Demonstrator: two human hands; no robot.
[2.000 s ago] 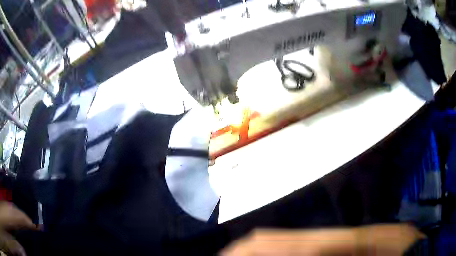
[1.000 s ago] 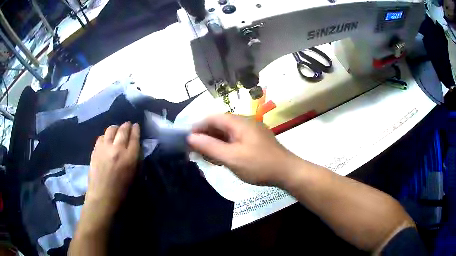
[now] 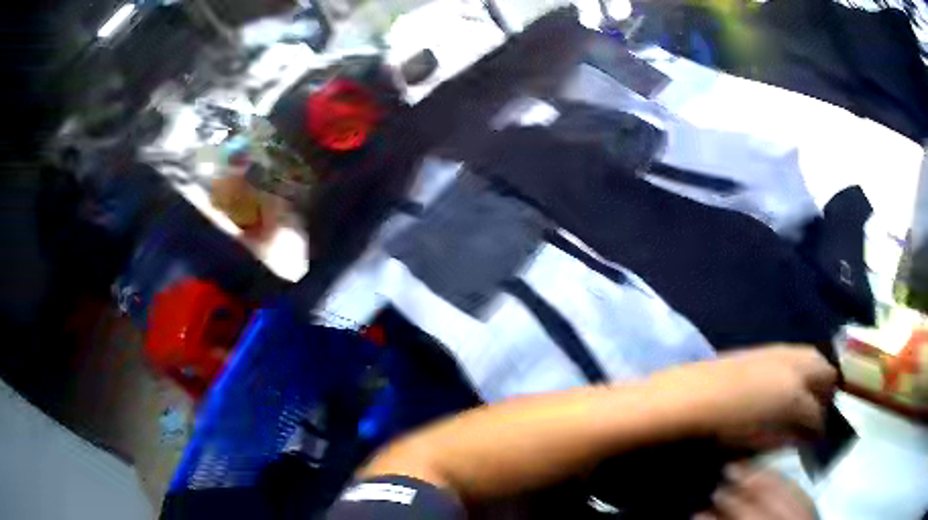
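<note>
Dark garment panels [image 3: 692, 254] lie spread across the table, with light grey-blue wrong sides [image 3: 600, 315] crossed by narrow dark strips. A dark grey rectangular piece [image 3: 468, 244] lies on the grey side. My left hand [image 3: 784, 396] is at the right, its fingers curled against dark cloth near the white table edge; blur hides whether it grips. My left forearm crosses the lower part of the view. My right hand [image 3: 758, 496] is blurred and cut off by the bottom edge, below my left hand; its grip cannot be made out.
A blue plastic basket [image 3: 254, 406] stands beside the table at lower left. A red round object [image 3: 193, 330] is behind it, and another red object [image 3: 343, 115] is further back. Red-orange tape [image 3: 901, 361] shows at the right edge. A cluttered white surface lies at upper left.
The view has swung left, so the machine head is out of the picture and the basket shows. My hands now appear at the lower right, close together; before, they were apart on the cloth.
</note>
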